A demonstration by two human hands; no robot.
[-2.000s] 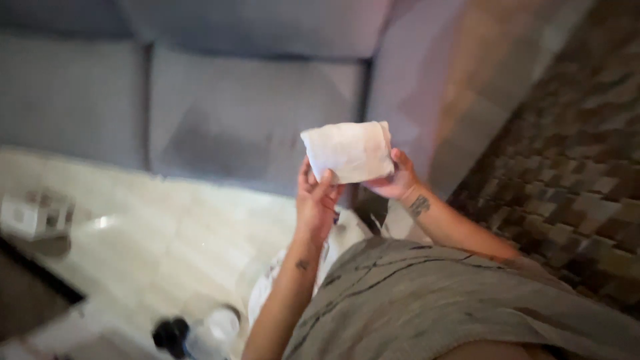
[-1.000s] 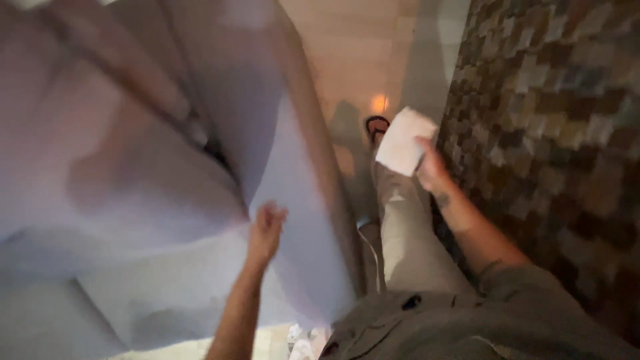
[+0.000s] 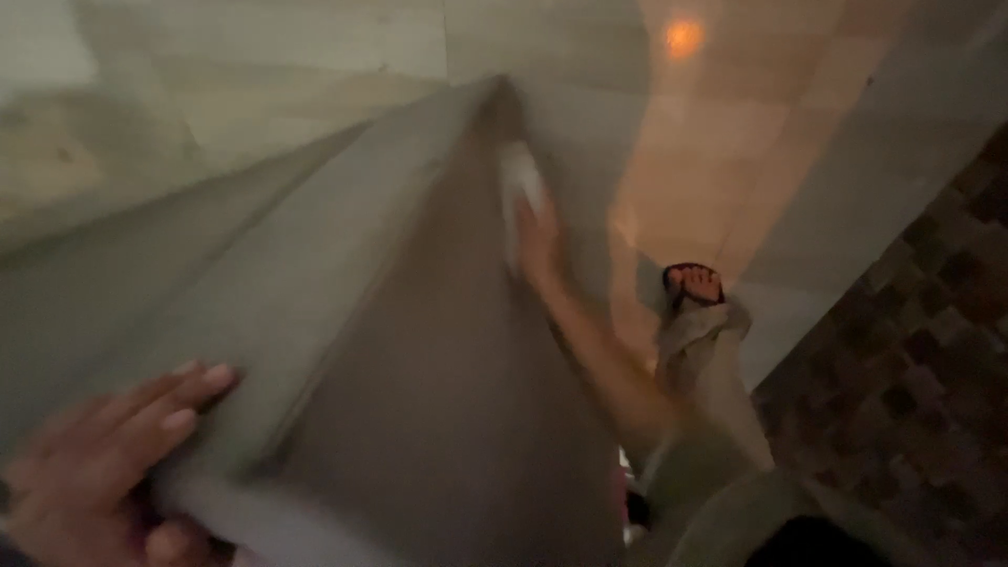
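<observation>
My right hand (image 3: 539, 236) holds a folded white cloth (image 3: 521, 177) against the outer side of a grey sofa (image 3: 441, 378), near its far end. Motion blurs both the hand and the cloth. At the lower left, my left hand (image 3: 110, 465) is by the sofa's light upper edge, its fingers stretched out and the thumb lower down. Nothing shows in that hand; whether it presses on the fabric cannot be told.
My foot in a dark sandal (image 3: 693, 283) stands on the pale tiled floor (image 3: 709, 157) right of the sofa. A wall or surface with a brown mosaic pattern (image 3: 906, 394) runs along the right. An orange light reflection lies on the floor.
Two seconds ago both hands held the white cloth; one second ago only the right did. Now the right hand has it at the sofa's side, and the left is by the sofa's edge. The view has shifted strongly.
</observation>
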